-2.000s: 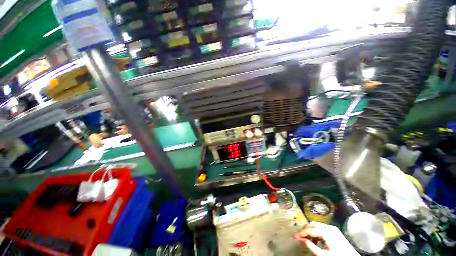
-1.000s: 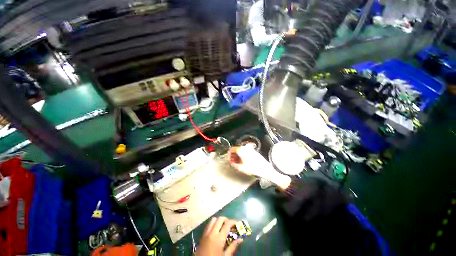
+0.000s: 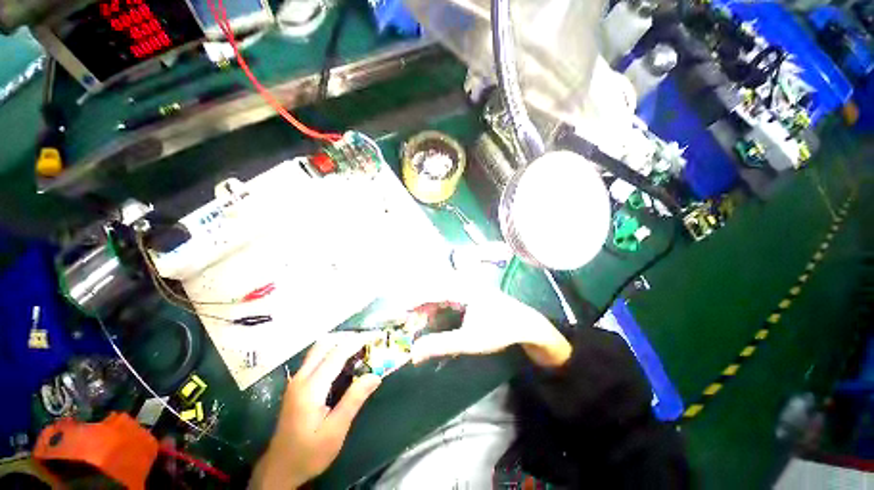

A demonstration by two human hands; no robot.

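Note:
A small circuit board (image 3: 388, 350) with yellow and pale parts is held low over the green mat, just off the near edge of the pale board (image 3: 287, 239). My left hand (image 3: 321, 402) grips it from the left between thumb and fingers. My right hand (image 3: 479, 330) comes in from the right with its fingertips at the board's right end. Glare blurs those fingertips, so I cannot tell whether they touch the board or hold something small.
The round lamp head (image 3: 556, 209) stands close above my right hand. Beyond are the tip cleaner pot (image 3: 433, 167) and clear funnel hood (image 3: 522, 48). Red and black clips (image 3: 254, 306) lie on the pale board. An orange-red case (image 3: 96, 450) is at lower left.
The view has tilted down and closer to the bench. My right hand has come from the pot area to the circuit board, which my left hand still holds.

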